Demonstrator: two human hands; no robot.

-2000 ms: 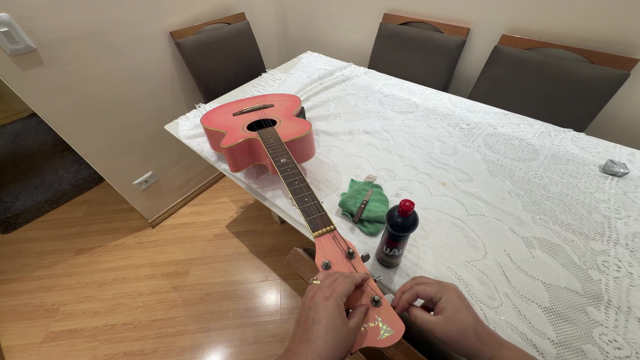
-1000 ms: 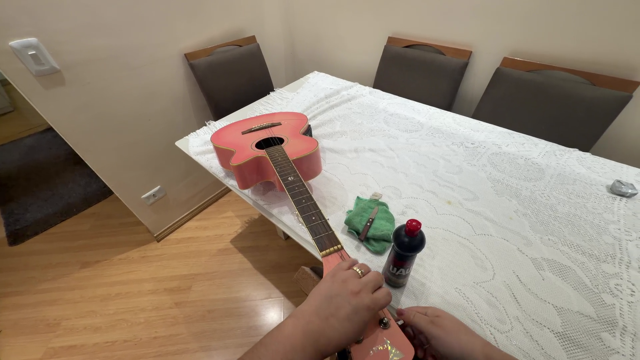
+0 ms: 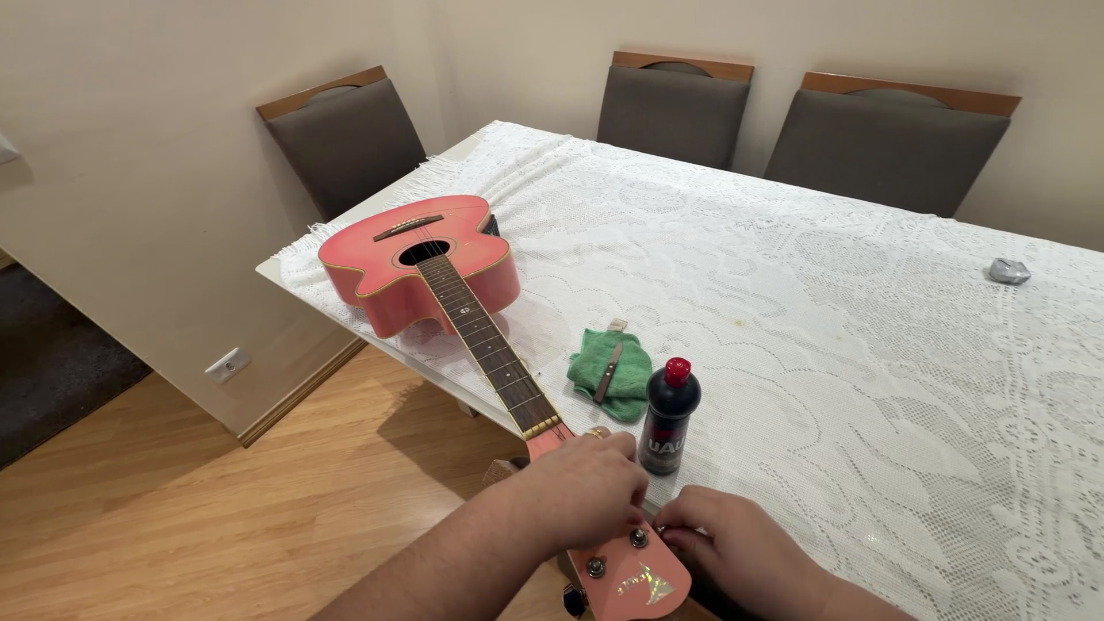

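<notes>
A pink acoustic guitar (image 3: pixel 483 226) lies face up, its body on the table's corner and its neck reaching toward me past the edge. My left hand (image 3: pixel 591 483) lies over the headstock (image 3: pixel 640 580) near the nut, fingers curled; what its fingertips touch is hidden. At the headstock's right side, my right hand (image 3: pixel 733 535) pinches a tuning peg, mostly covered by the fingers. Beside the neck, a small knife (image 3: pixel 609 375) with a dark handle rests on a green cloth (image 3: pixel 636 366). A dark bottle with a red cap (image 3: pixel 670 418) stands just beyond my hands.
White lace tablecloth (image 3: pixel 828 379) covers the table. A small crumpled silvery object (image 3: pixel 1009 271) sits at the far right. Padded chairs (image 3: pixel 675 112) stand around the far side, another chair (image 3: pixel 345 142) at the left corner. Wooden floor (image 3: pixel 285 509) shows at the lower left.
My left hand has moved up the headstock toward the nut since the oldest frame. My right hand stays beside the headstock's right edge. Guitar, cloth and bottle keep their places on the table.
</notes>
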